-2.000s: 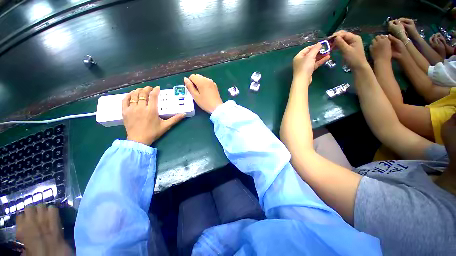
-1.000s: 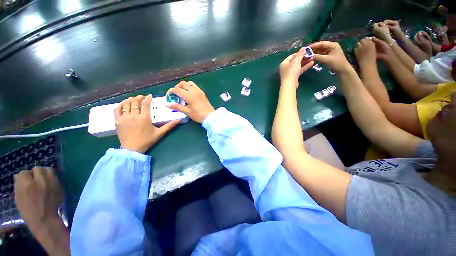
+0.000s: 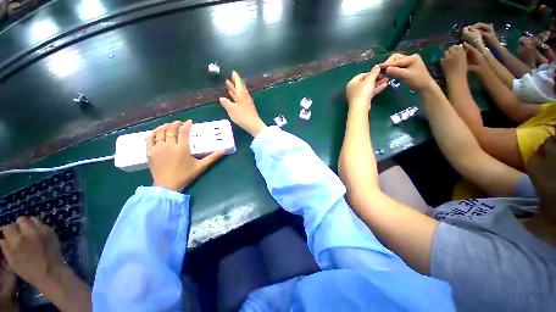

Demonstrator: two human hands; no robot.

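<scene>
My left hand [image 3: 172, 155] lies on top of a long white power strip [image 3: 210, 138], its thumb along the near edge. The strip's right end shows slots and small ports, with no unit on it. My right hand [image 3: 241, 105] is open and empty at the bench's far edge, fingers pointing to the belt. A small silver-white unit [image 3: 214, 68] lies on the dark conveyor belt just beyond my right fingertips. Small units [image 3: 305, 108] sit on the green bench to the right of my right hand, with a single one [image 3: 280, 120] nearer to it.
A white cord [image 3: 61, 164] leaves the strip's left end. Another unit [image 3: 81, 99] lies on the belt [image 3: 152, 55]. At left, another person's hand is over a dark parts tray [image 3: 42, 198]. At right, neighbours' hands [image 3: 384, 79] work beside a short row of units [image 3: 404, 114].
The teal-faced unit has left the strip. My right hand has moved off the strip toward the belt and opened. A unit now lies on the belt ahead of it. My left hand stays on the strip.
</scene>
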